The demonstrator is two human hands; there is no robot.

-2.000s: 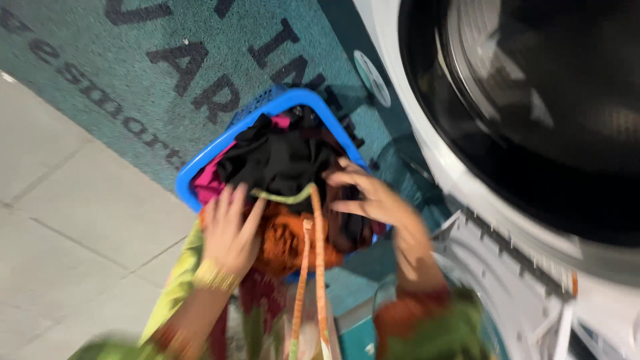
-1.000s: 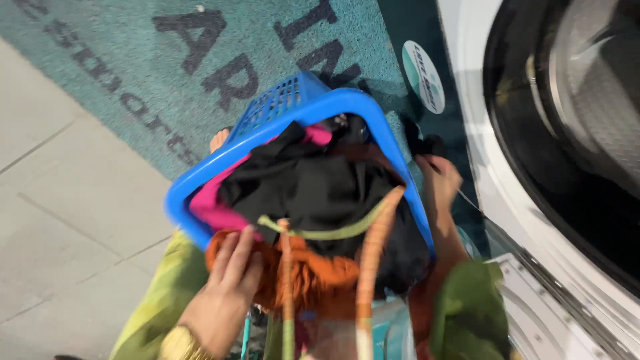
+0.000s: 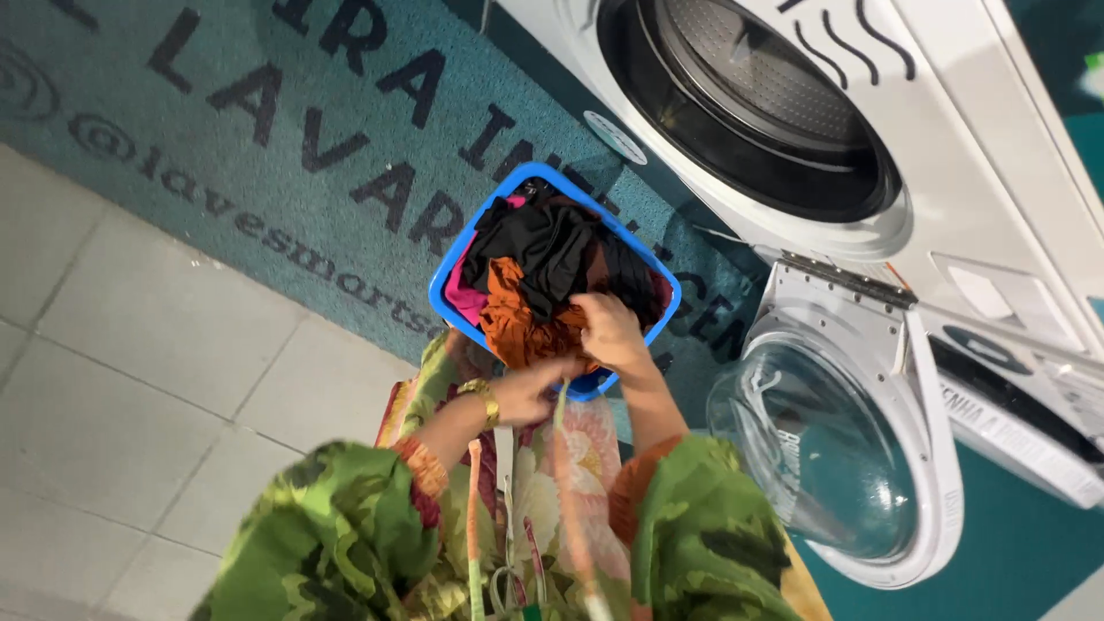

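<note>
A blue plastic laundry basket (image 3: 438, 289) full of clothes sits on the mat in front of me. Black fabric (image 3: 539, 246) lies on top, an orange garment (image 3: 517, 323) is at the near side, and pink cloth (image 3: 463, 289) shows along the left wall. My right hand (image 3: 611, 328) touches the orange garment at the near right; whether its fingers grip the cloth is not clear. At the basket's near rim, my left hand (image 3: 539, 392), blurred, lies by the orange cloth and a thin cord (image 3: 562, 431); its fingers are partly hidden.
To the upper right stands a white front-loading machine (image 3: 569, 43) with its metal drum (image 3: 759, 69) exposed. Its round glass door (image 3: 828, 440) hangs open at the right, near my right arm. A teal mat (image 3: 285, 198) with lettering meets grey floor tiles (image 3: 164, 379).
My right hand has moved from the basket's right outer side to the orange cloth at its near side. The black fabric's light green drawstring no longer shows across it. The view has shifted.
</note>
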